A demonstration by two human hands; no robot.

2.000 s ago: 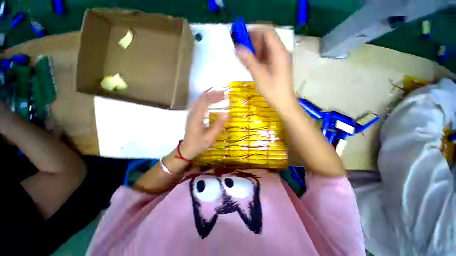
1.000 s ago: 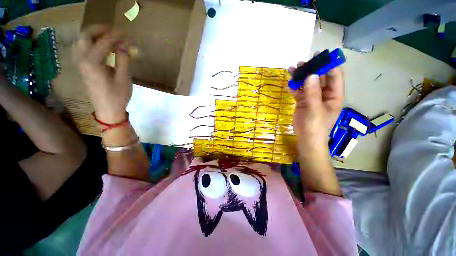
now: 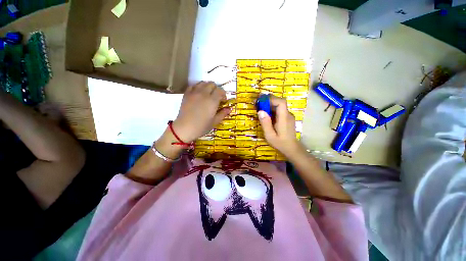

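Glossy yellow-wrapped parts lie in tight rows on a white sheet, with thin lead wires sticking out on their left. My right hand holds a blue battery cell over the middle of the rows. My left hand is at the left edge of the rows, its fingers bent down at a yellow part and its leads; whether it grips one is hidden. Several spare blue cells, some with cream pads, lie in a pile at right.
A brown cardboard box with pale-yellow liner slips stands at upper left. Green circuit boards lie far left beside a person's arm. A grey metal post is at upper right. A person's light sleeve is at right.
My left hand has moved from over the box to the left edge of the yellow rows. My right hand has brought the blue cell down and left, over the rows.
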